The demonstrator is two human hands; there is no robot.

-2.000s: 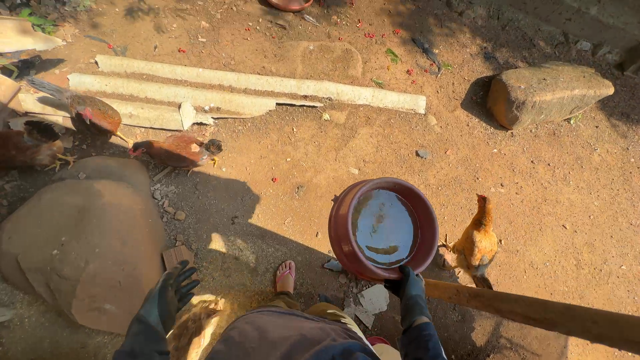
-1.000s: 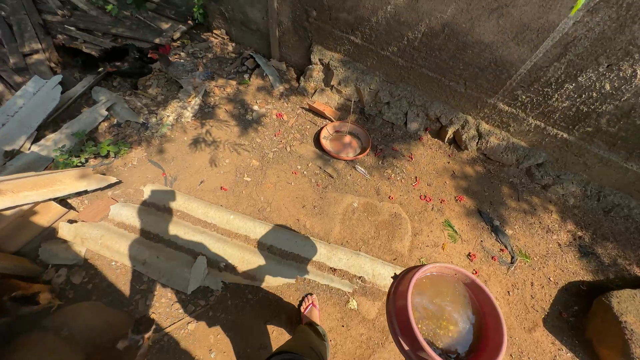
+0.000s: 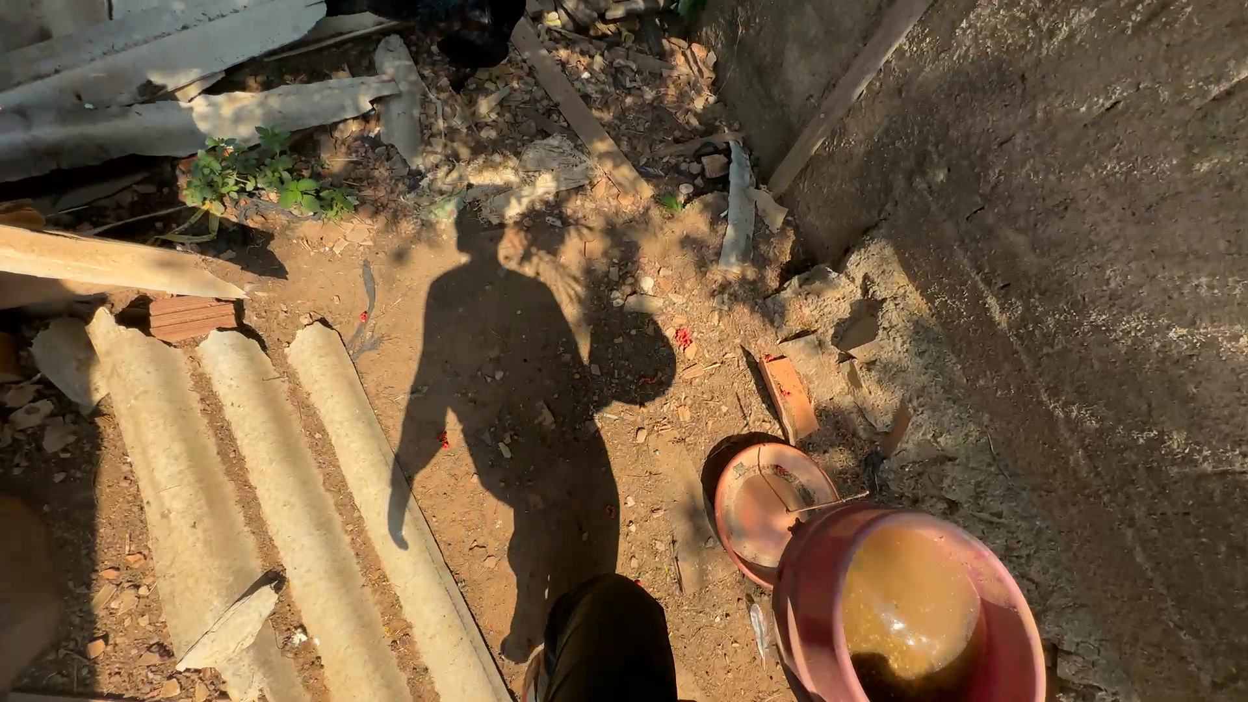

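A reddish-brown pot [image 3: 814, 604] with cloudy, brownish water in it is at the lower right, tilted so that its inside shows. Neither of my hands is in the frame of now, so what supports the pot is hidden. Just beyond its rim a shallow round clay-coloured dish [image 3: 765, 507] lies on the ground, partly covered by the pot. My dark-trousered knee [image 3: 609, 639] shows at the bottom centre, left of the pot.
Three pale corrugated strips [image 3: 302, 526] lie on the dirt at the left. A rough wall [image 3: 1092, 292] runs down the right side, with a broken brick piece [image 3: 788, 398] near its foot. Old sheets [image 3: 117, 127] and a leafy plant [image 3: 258, 180] are at the upper left.
Two seconds ago both gloved hands were in view, the right one at the pot's rim; now neither shows. The view has swung toward the wall, and the pot now appears beside the dish.
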